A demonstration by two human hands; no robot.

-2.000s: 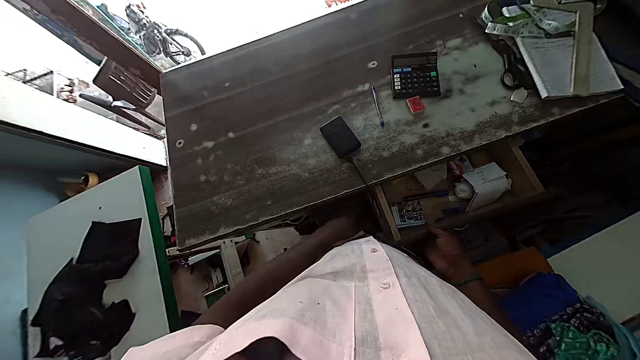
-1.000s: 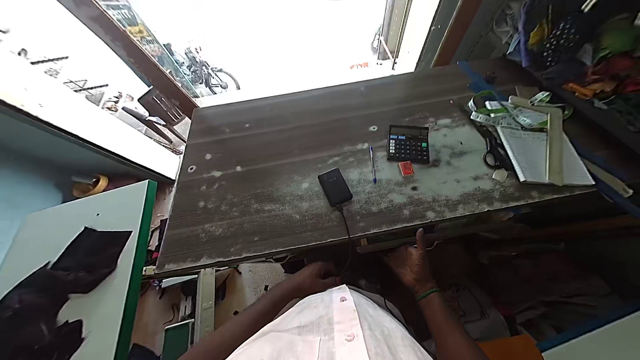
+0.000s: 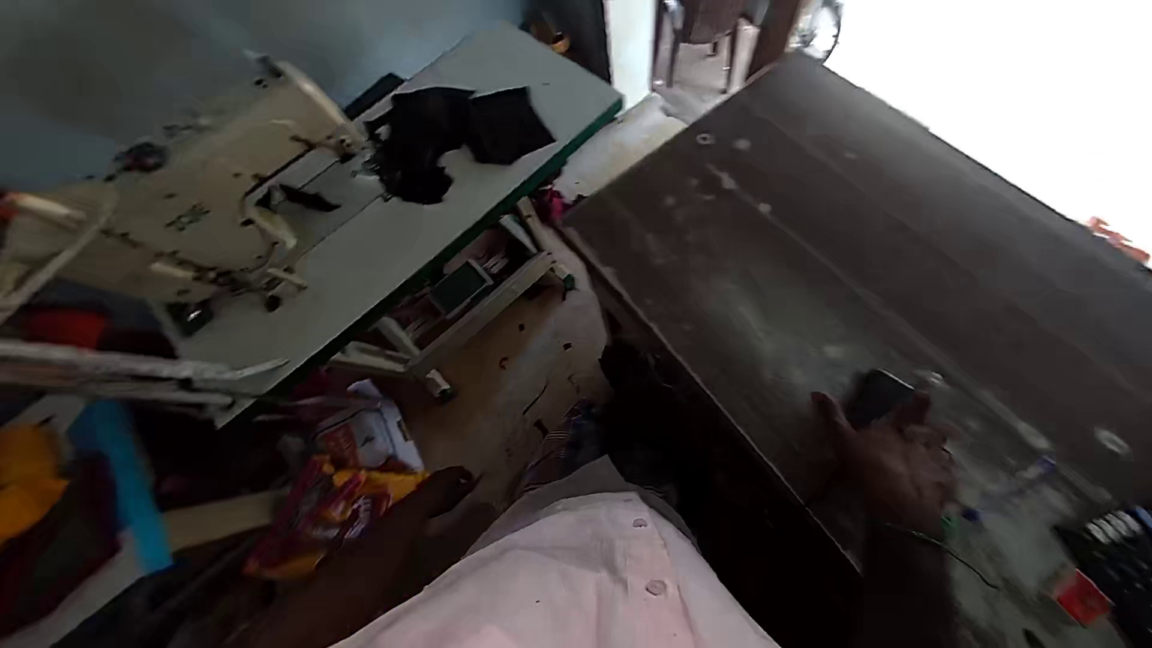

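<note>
On the dark wooden tabletop (image 3: 765, 297), my right hand (image 3: 900, 468) lies palm down, its thumb and fingers on either side of a small black device (image 3: 880, 398). Whether they grip it is unclear. Near that wrist are a blurred blue pen (image 3: 1035, 470), a small red item (image 3: 1082, 598) and, partly cut off, a black calculator (image 3: 1111, 540). My left hand (image 3: 445, 493) is low at lower centre-left, beside a red and yellow plastic packet (image 3: 315, 517). Its fingers are dark and blurred, so its hold cannot be made out.
An industrial sewing machine (image 3: 216, 180) stands on a pale, green-edged table (image 3: 576, 81) at the left, with black fabric pieces (image 3: 508, 126) on it. Its metal frame (image 3: 486, 310) stands below. A white printed box (image 3: 378, 432) and a blue strip (image 3: 126, 486) are at lower left.
The view has swung left to the sewing machine. My right hand has moved from the table's front edge onto the tabletop at the black device. My left hand has left that edge too.
</note>
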